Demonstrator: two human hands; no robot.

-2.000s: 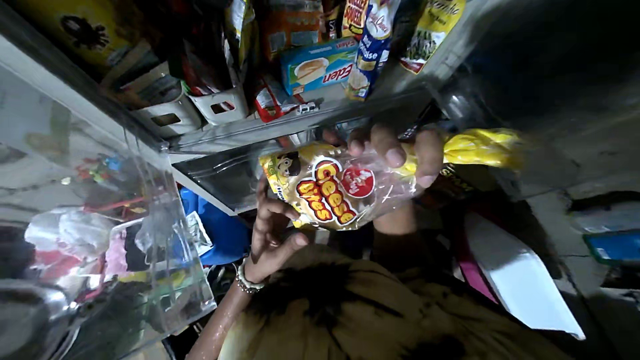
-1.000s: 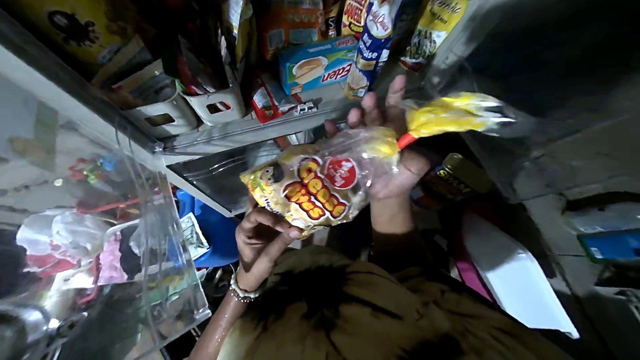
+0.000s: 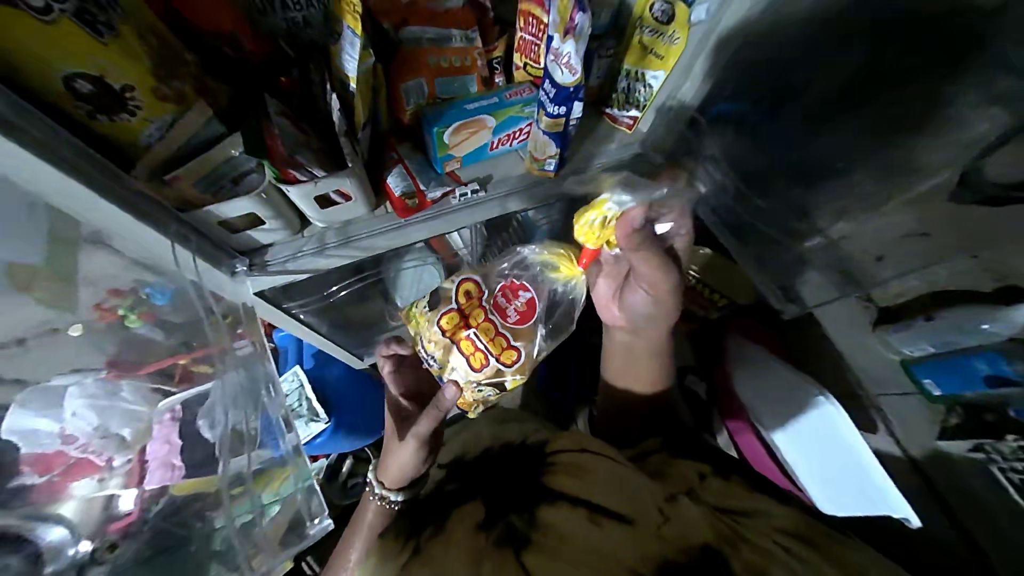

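A clear plastic bag of bread point(image 3: 488, 328) with yellow and red printing is held up between both hands. Its neck is gathered by a red tie point(image 3: 589, 257), beyond which the yellow-printed end bunches up. My left hand point(image 3: 416, 404), with a beaded bracelet point(image 3: 388, 486) on its wrist, pinches the lower left corner of the bag between thumb and fingers. At the other end, my right hand point(image 3: 640, 264) grips the bunched end just past the tie; some of its fingers are hidden behind the plastic.
A shelf point(image 3: 496, 192) ahead bears a blue box point(image 3: 480, 128), mayonnaise and sauce pouches point(image 3: 556, 88) and white baskets point(image 3: 248, 216) of packets. Clear plastic sheeting point(image 3: 264, 448) hangs at left, near a blue container point(image 3: 344, 400). A white panel point(image 3: 816, 424) lies at lower right.
My right hand, open behind the bag's neck a second ago, has closed on the gathered end. That yellow end pointed out to the right and is now bunched up by the fingers.
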